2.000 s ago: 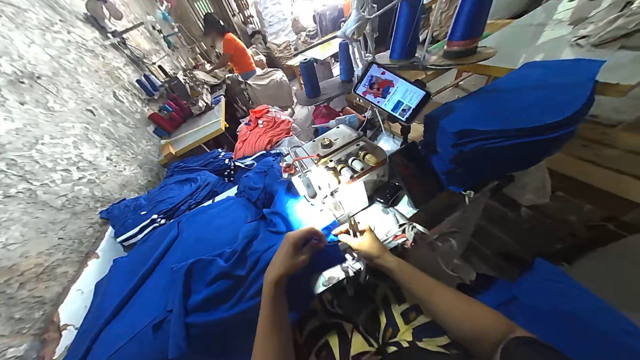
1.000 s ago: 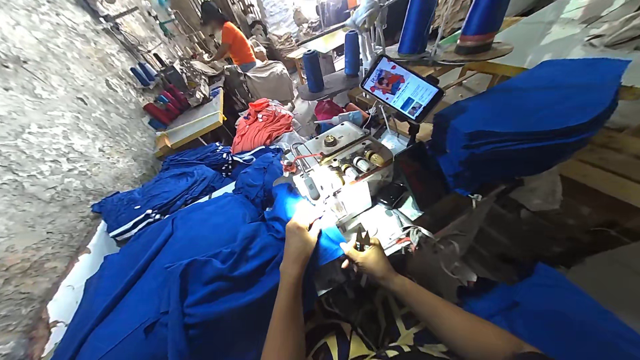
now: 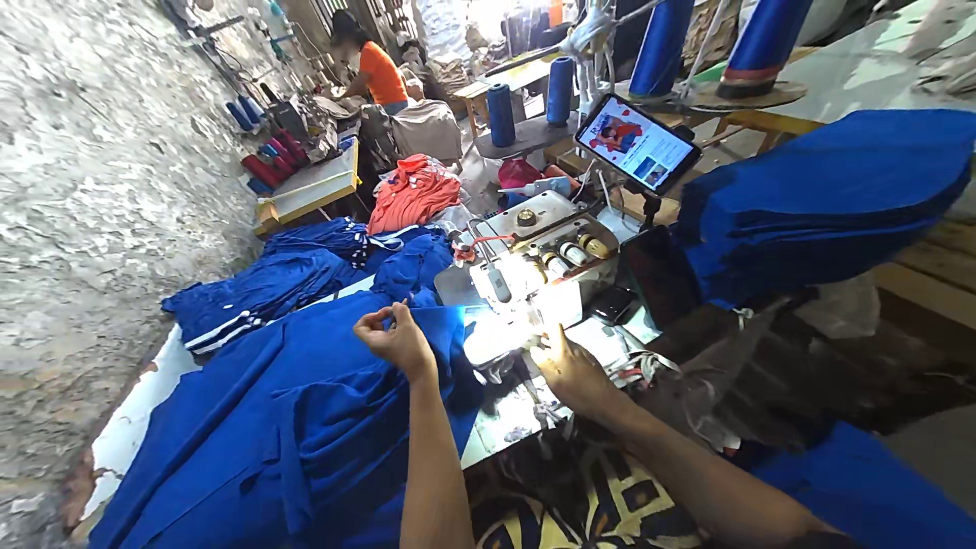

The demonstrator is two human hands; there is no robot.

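A sewing machine (image 3: 534, 221), which looks like an overlock machine, stands in the middle with its lamp shining on the needle area. Left of it my left hand (image 3: 395, 335) is raised over the blue fabric (image 3: 305, 381), thumb and fingers pinched together on what seems to be the fabric's edge. Close to the lit needle area is my right hand (image 3: 568, 366); glare hides its fingertips, and I cannot tell whether it holds anything. The blue fabric spreads from the machine across the table to the lower left.
Right of the machine lies a thick stack of blue cut fabric (image 3: 823, 198). A phone (image 3: 639, 145) is mounted behind the machine, near blue thread cones (image 3: 500, 114). Orange garments (image 3: 415, 194) are heaped beyond the table. A person (image 3: 381, 72) sits farther back, beside a rough wall (image 3: 114, 152).
My left hand has moved left, away from the needle area. The blue fabric that lay between my hands at the machine now lies to the left of it.
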